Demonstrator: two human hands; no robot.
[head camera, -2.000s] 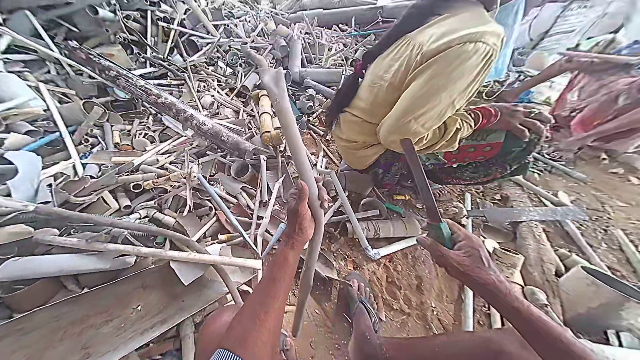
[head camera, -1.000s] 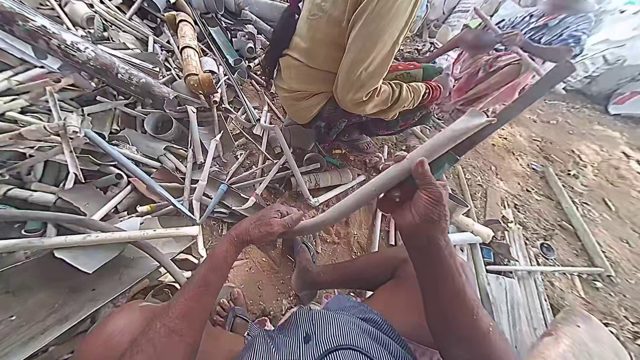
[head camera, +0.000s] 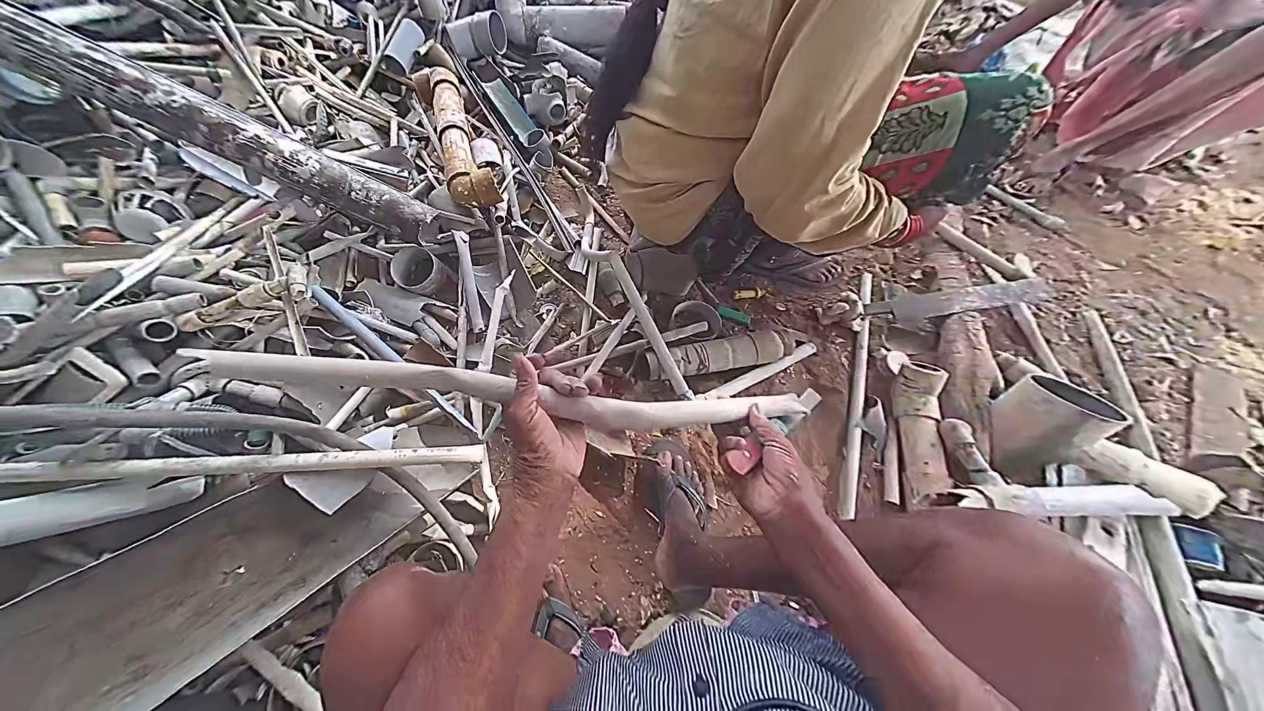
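Note:
My left hand (head camera: 543, 434) grips a long, slightly bent, pale plastic pipe (head camera: 642, 410) near its middle. The pipe lies roughly level across my view, its longer part reaching left over the scrap. At its right end is my right hand (head camera: 775, 464), thumb and fingers close against the pipe. The same hand is closed round a red and green handle (head camera: 743, 456); its blade is mostly hidden here. A separate flat metal blade (head camera: 963, 299) lies on the ground at the right.
Scrap pipes and fittings heap up at the left, with a thick mottled pole (head camera: 217, 133) and a wide grey sheet (head camera: 227, 583). A crouching co-worker (head camera: 760, 118) in a tan top is just ahead. A wide grey pipe piece (head camera: 1057, 420) lies right of my knees.
The pipe was upright in my left hand, then slanted up to the right, and is now nearly level. The long blade at my right hand has dropped from plain sight.

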